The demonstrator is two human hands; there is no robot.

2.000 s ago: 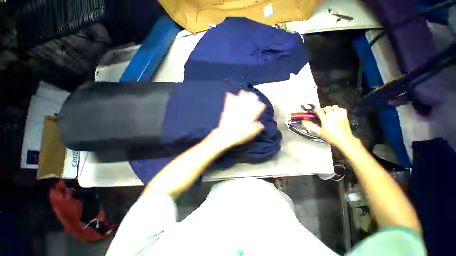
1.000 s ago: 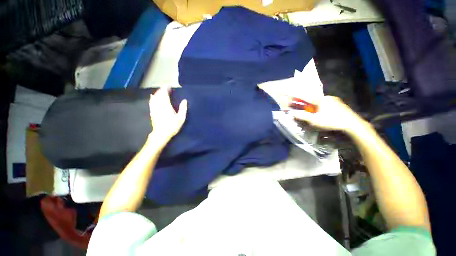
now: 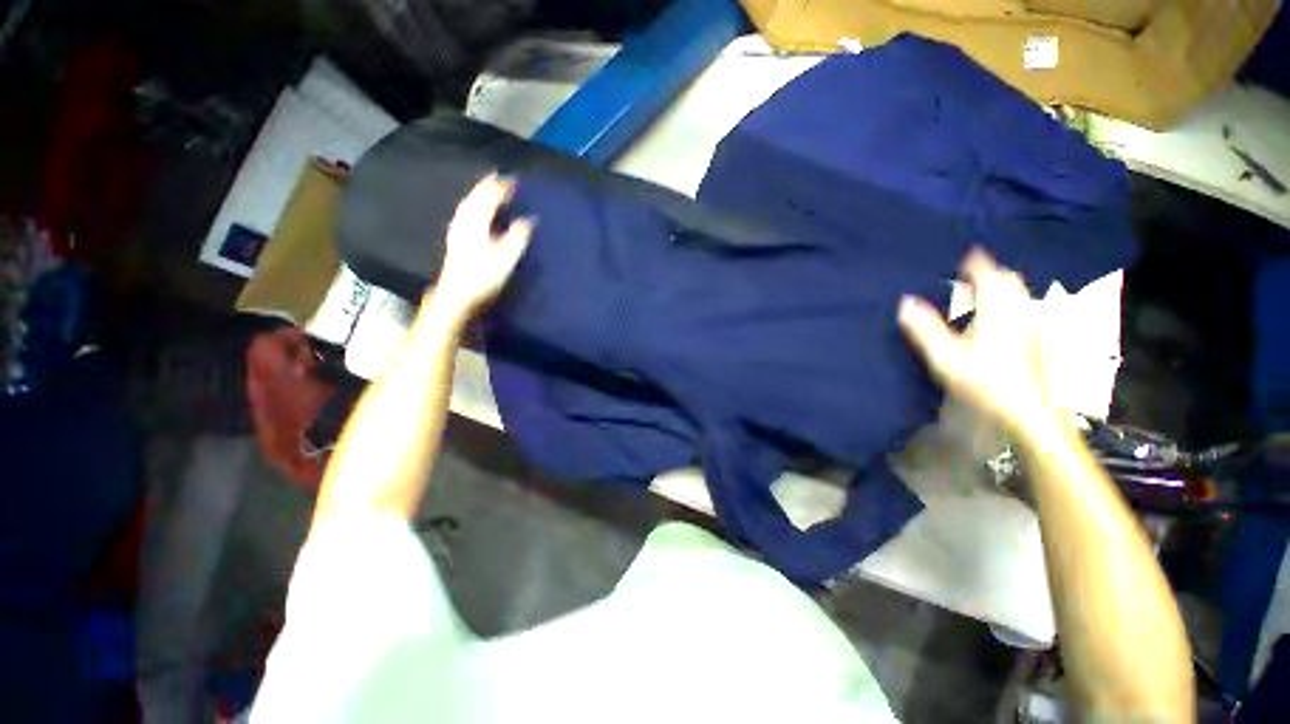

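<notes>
A navy garment is draped over the dark grey padded form and spreads behind it and over the table's front edge. My left hand is at the garment's left end on the form; whether its fingers pinch the cloth is hard to tell. My right hand is over the garment's right end with its fingers apart, and holds nothing. The iron stands at the table's right end, partly dark and blurred, away from both hands.
A small open carton with white papers is at the table's left end. A blue bar and a large yellow-brown carton are behind. A red bag is low on the left. Hoses run right from the iron.
My right hand has let go of the iron and moved to the garment. The garment now reaches further left over the form, and a strip hangs at the front. The whole view has tilted.
</notes>
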